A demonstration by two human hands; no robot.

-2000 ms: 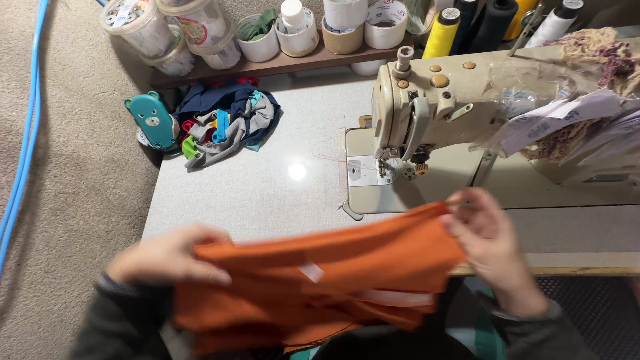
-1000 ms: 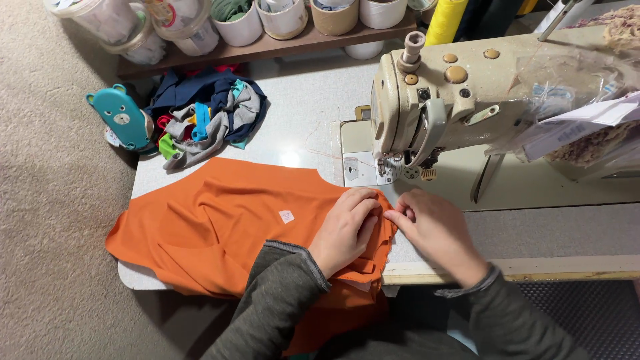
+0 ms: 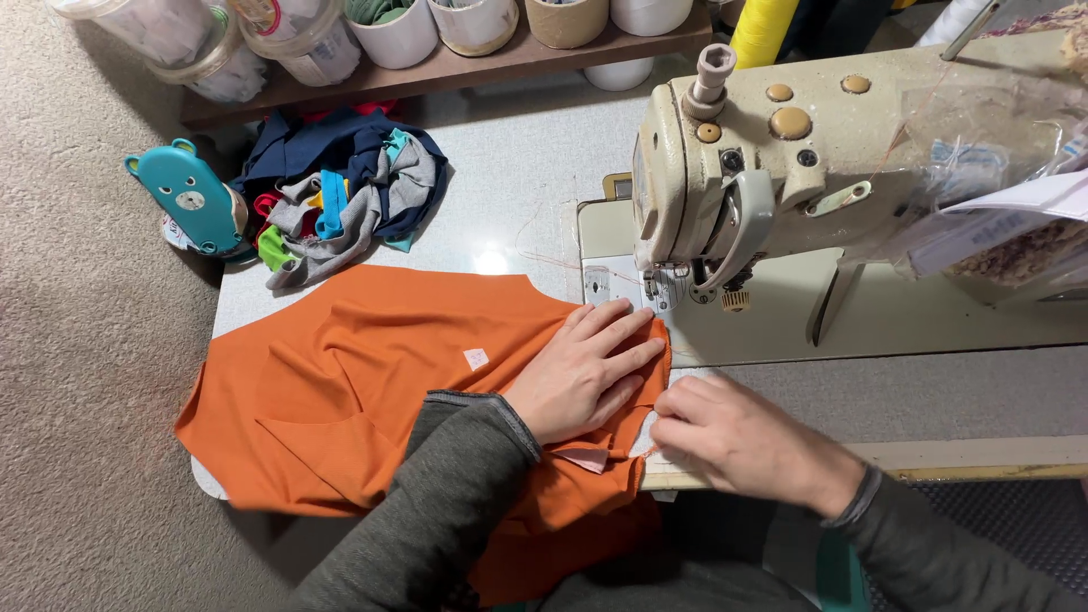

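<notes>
Orange fabric point(image 3: 340, 382) lies spread over the left part of the sewing table, with its lower part hanging over the front edge. A small whitish square with marks sits on it. My left hand point(image 3: 586, 370) rests flat on the fabric near its right edge, fingers apart. Just right of that edge is my right hand point(image 3: 705, 433), fingers curled and thumb near the fingertips, beside a frayed seam end; whether it pinches thread or cloth cannot be told. The beige sewing machine point(image 3: 765, 170) stands behind both hands, its presser foot point(image 3: 653, 285) just beyond the fabric.
Mixed fabric scraps point(image 3: 340, 195) lie at the back left beside a teal bear-shaped case point(image 3: 191, 200). Behind them a brown shelf point(image 3: 476, 72) holds tubs and cups. A yellow thread cone point(image 3: 765, 30) stands behind the machine. Plastic-wrapped papers point(image 3: 1003, 204) rest against the machine arm.
The orange fabric, held up between both hands two seconds ago, now lies on the table. Since one second ago my left hand has flattened out, and my right hand has moved slightly toward the front edge.
</notes>
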